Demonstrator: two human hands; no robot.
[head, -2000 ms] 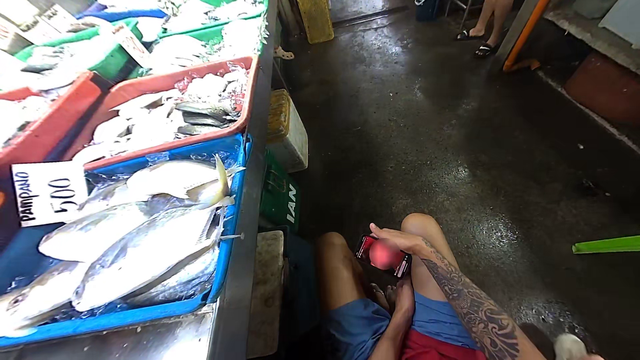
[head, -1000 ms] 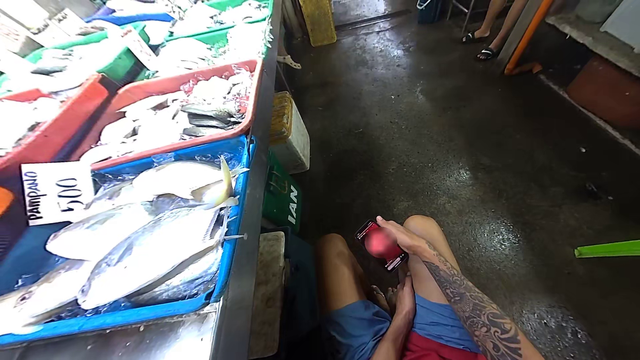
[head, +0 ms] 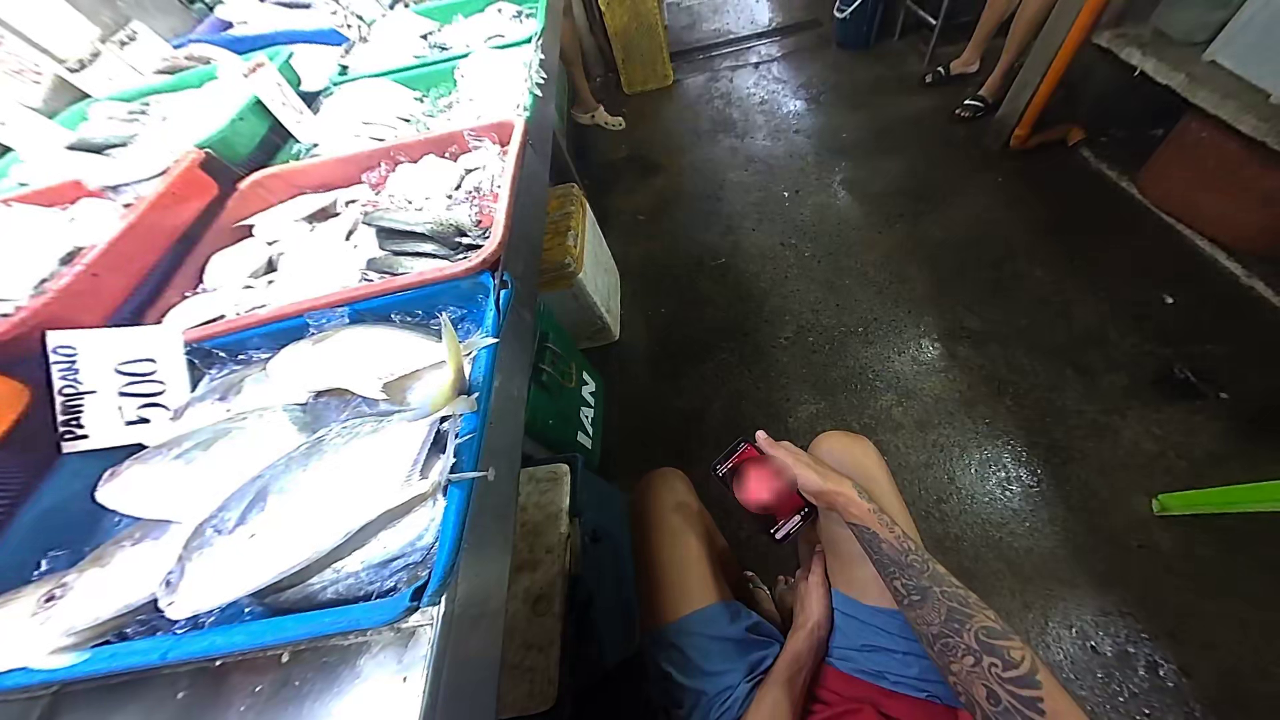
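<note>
My right hand (head: 805, 472), on the tattooed arm, holds a smartphone (head: 740, 462) above the gap between my bare knees. The phone's lit screen faces up and shows a red picture, partly blurred. Below it, my left hand (head: 813, 590) rests low against the inside of my right thigh; its fingers are mostly hidden, and whether it grips anything does not show. I sit in blue shorts (head: 710, 650) beside a metal-edged fish counter (head: 485, 600). On that counter a blue tray (head: 465, 520) holds several silvery whole fish (head: 300, 510), with a handwritten price card (head: 118, 388) at its back left.
Red trays (head: 510, 190) and green tubs (head: 265, 135) of seafood stand farther along the counter. Under its edge are a white cooler box (head: 590, 300) and a green crate (head: 565, 390). Other people's feet (head: 965, 85) show at the back. A green bar (head: 1215, 497) juts in from the right.
The phone in my right hand has tilted from its position two seconds ago. The foot in a pale clog by the counter shows more fully now. My left hand stays low between my legs.
</note>
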